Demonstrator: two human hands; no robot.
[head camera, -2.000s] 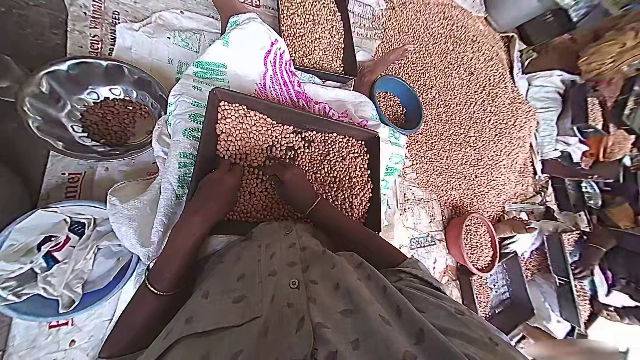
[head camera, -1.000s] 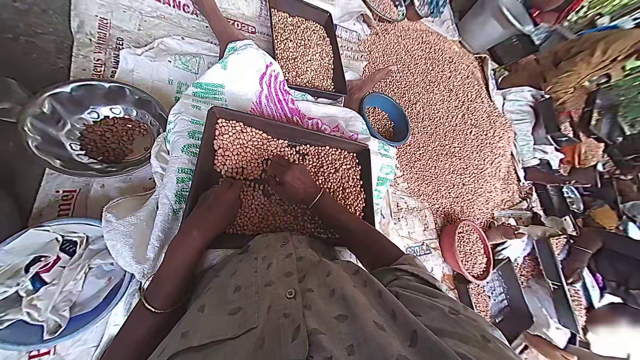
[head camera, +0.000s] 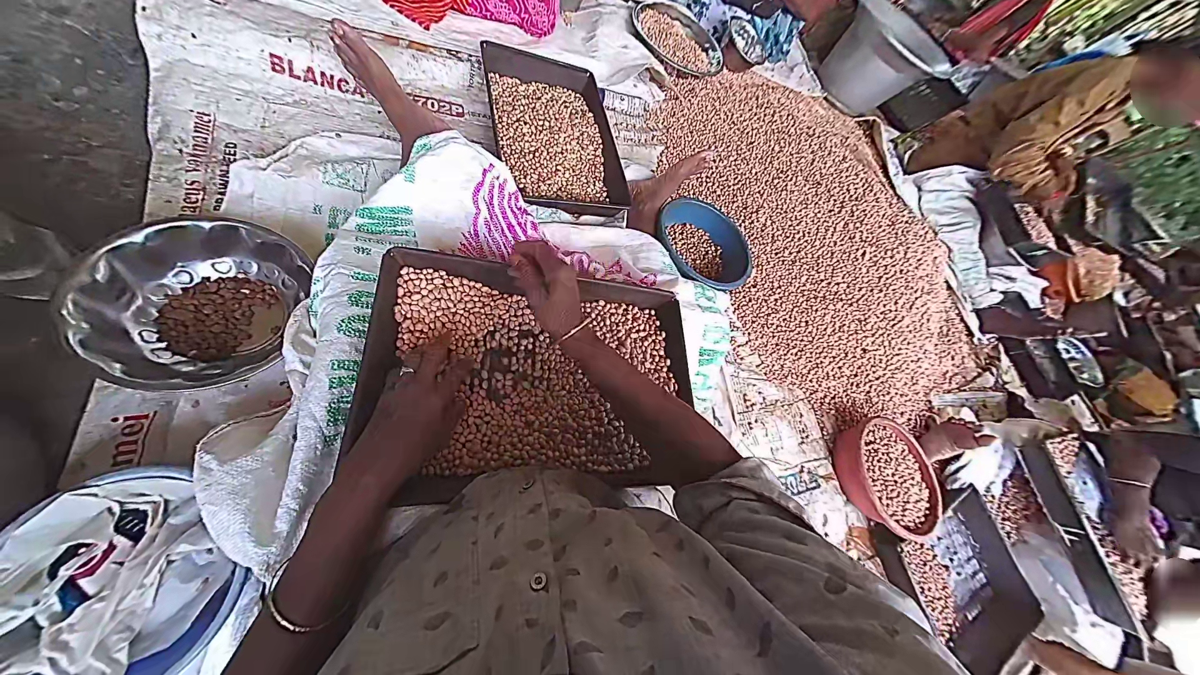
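Observation:
A dark rectangular tray (head camera: 367, 361) lies across my lap on a printed white woven sack (head camera: 352, 281). Shelled nuts or large beans (head camera: 544, 412) cover its bottom, thinner near the middle. My left hand (head camera: 422, 394), with a ring on it, rests on them at the tray's left side, fingers spread. Over the tray's far rim is my right hand (head camera: 546, 286), its fingertips drawn together; whether something small is between them cannot be seen. A steel bowl (head camera: 89, 328) with darker pieces stands to the left. Right of the sack, a blue bowl (head camera: 741, 258) holds some nuts.
Beyond my lap lies a second dark tray (head camera: 614, 173) of nuts, between my bare feet. A large nut heap (head camera: 806, 234) spreads to the right, a red bowl (head camera: 848, 469) at its near edge. A blue basin (head camera: 220, 619) with white sacks stands lower left. Other people sit at right.
My right hand has moved from the nuts mid-tray to the far rim. My left hand's fingers are more spread on the nuts. The view has shifted slightly.

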